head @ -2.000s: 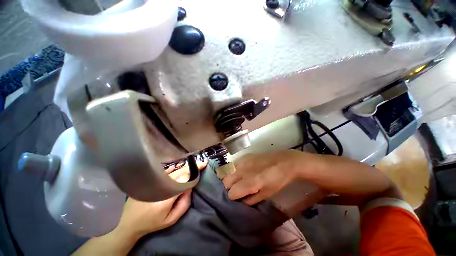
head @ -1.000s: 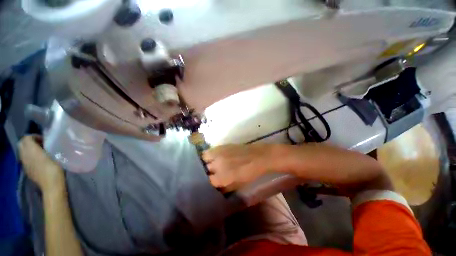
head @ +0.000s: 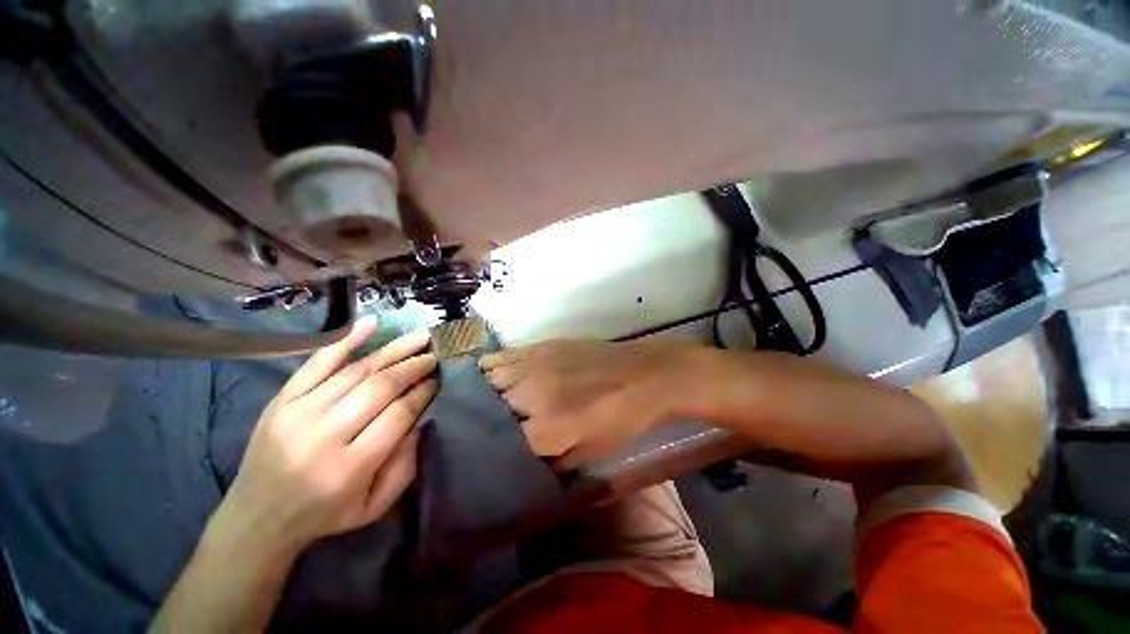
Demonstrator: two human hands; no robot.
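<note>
The dark grey cloth (head: 477,452) lies on the machine table and drapes over its front edge. My left hand (head: 341,440) rests flat on it, fingers spread and pointing at the presser foot (head: 434,287). My right hand (head: 576,403) is curled on the cloth's right edge and grips it, just right of and below the tan-gold block (head: 461,337). The block sits at the foot's front right. The needle tip cannot be made out.
The white machine head (head: 694,99) fills the top, with a pale round knob end (head: 337,192). Black shears (head: 775,297) lie right of the needle. A small grey tray (head: 985,266) is at the table's right. A round wooden stool (head: 991,415) stands beyond.
My left hand has come from the far left onto the cloth beside the foot. My right hand stays at the cloth's right edge. The view is closer under the machine head.
</note>
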